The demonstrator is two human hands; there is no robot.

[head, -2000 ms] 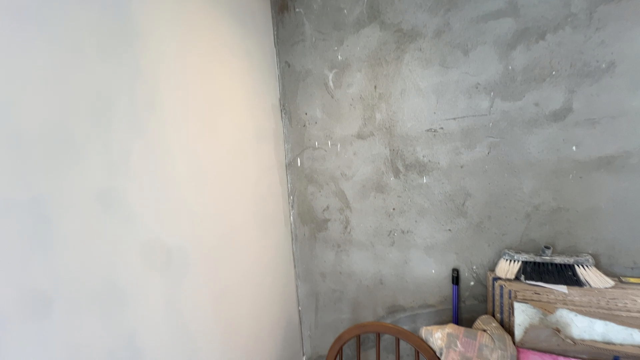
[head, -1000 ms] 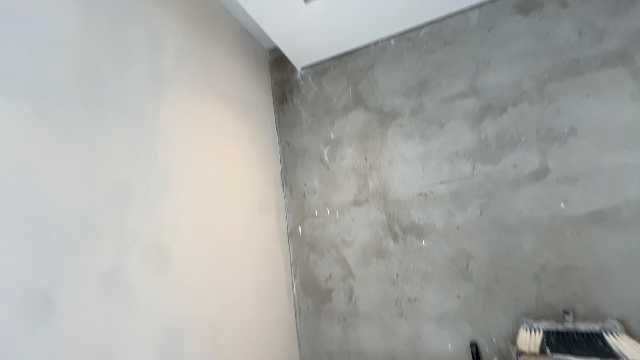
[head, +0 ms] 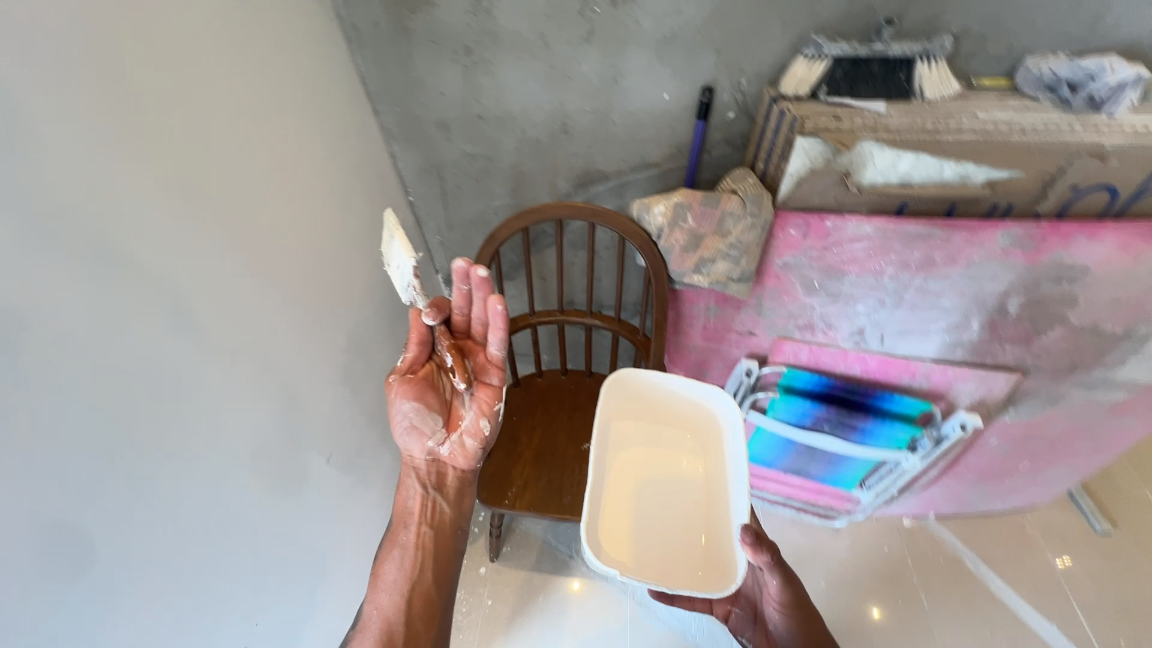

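My left hand point(head: 450, 378), palm up and smeared with white compound, holds a small putty knife point(head: 452, 355) by its brown handle between thumb and index finger. The other fingers are extended. White paste coats the knife's blade, which points up toward the pale wall point(head: 180, 315). Lower right, my right hand point(head: 765, 585) grips the bottom edge of a white rectangular plastic tub point(head: 666, 486). Cream-white material shows inside the tub; how deep it is I cannot tell. The tub is tilted toward me, in front of a wooden chair's seat.
A brown wooden chair point(head: 549, 441) stands by the grey cement wall point(head: 540, 90). To the right are a pink stained board point(head: 1008, 297), a folded chair with blue fabric point(head: 837, 423), a cardboard box point(head: 918, 126) with a broom head point(head: 868, 72) on top, and a crumpled bag point(head: 711, 234).
Both hands, the putty knife and the tub have come into view; neither earlier frame shows them. The view has tipped down from the upper wall to the chair and floor.
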